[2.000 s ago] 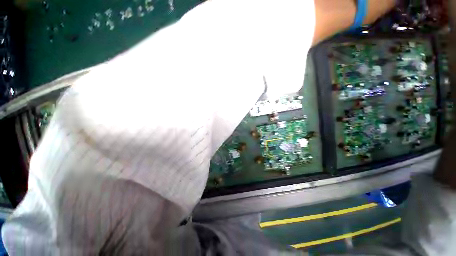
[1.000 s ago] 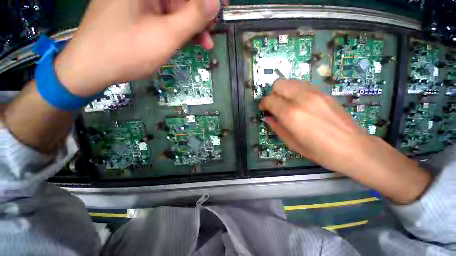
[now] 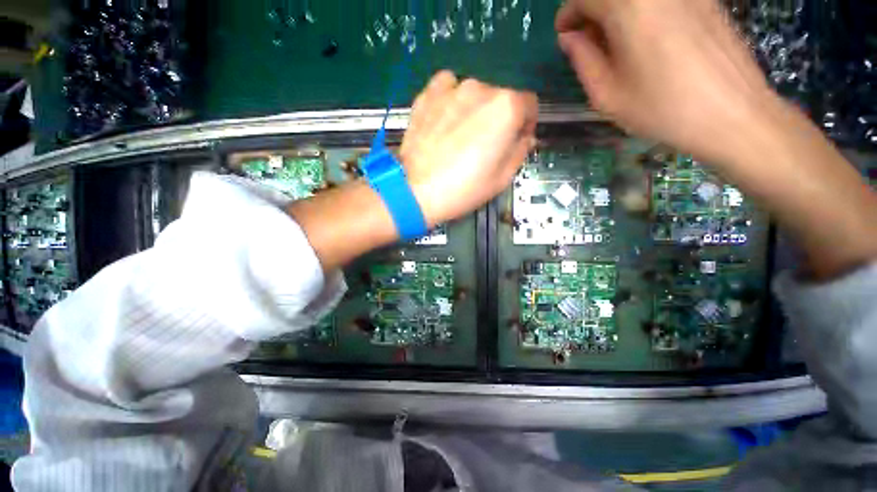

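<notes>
My left hand [image 3: 466,144], with a blue strap [image 3: 396,197] on its wrist, is curled over the upper middle of the carriers, fingertips near the top edge of a circuit board [image 3: 565,197]. Whether it holds anything is hidden. My right hand [image 3: 664,72] is raised at the top right, over the green mat's front edge, blurred and with bent fingers; I cannot tell if it holds something. More green boards with silver-grey heatsinks show below, one at the lower middle [image 3: 567,306] and one at the lower left [image 3: 412,303].
Silvery loose parts [image 3: 447,27] lie on the green mat [image 3: 279,82]. A dark glinting heap [image 3: 125,62] is at the upper left, another at the upper right [image 3: 784,43]. Metal rails run behind and in front [image 3: 577,402] of the carriers. Another carrier [image 3: 38,255] is at far left.
The view has shifted. My left hand has moved from the upper left to the upper middle of the carriers. My right hand has lifted off the boards to the top right.
</notes>
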